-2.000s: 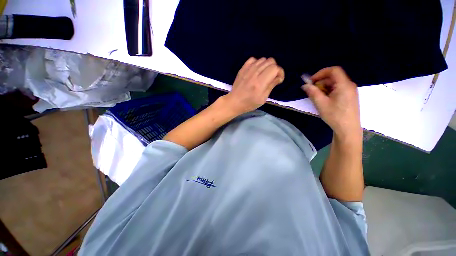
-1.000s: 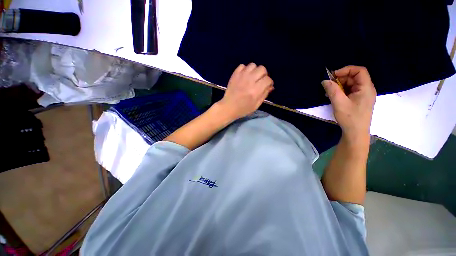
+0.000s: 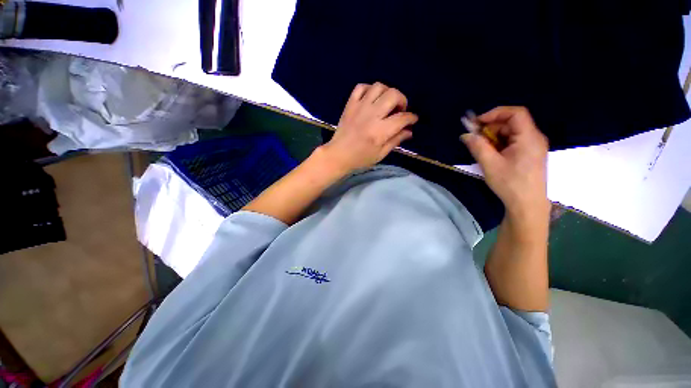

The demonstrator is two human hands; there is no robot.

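A large dark navy garment (image 3: pixel 485 61) lies flat on the white table, its lower edge near the table's front edge. My left hand (image 3: pixel 371 125) is at the garment's near edge, left of centre, with fingers bent; the fingertips rest at the dark cloth, and whether they pinch it is not clear. My right hand (image 3: pixel 511 151) holds small brass-yellow thread snips (image 3: pixel 489 135) over the garment's near edge. Their short silvery blades point up and left towards my left hand and are blurred. Most of the snips is hidden by the fingers.
On the white table (image 3: pixel 155 30) lie a black glossy phone (image 3: pixel 220 38) and a black flask (image 3: pixel 68 23) at the left. Below are crumpled plastic bags (image 3: pixel 114 110), a blue crate (image 3: pixel 235 170) with a white sheet over it, and a pale grey surface (image 3: pixel 614 341) at lower right.
Since one second ago my right hand with the snips has moved left and the blades have turned leftward. My left hand has shifted slightly up and left, its fingers more spread.
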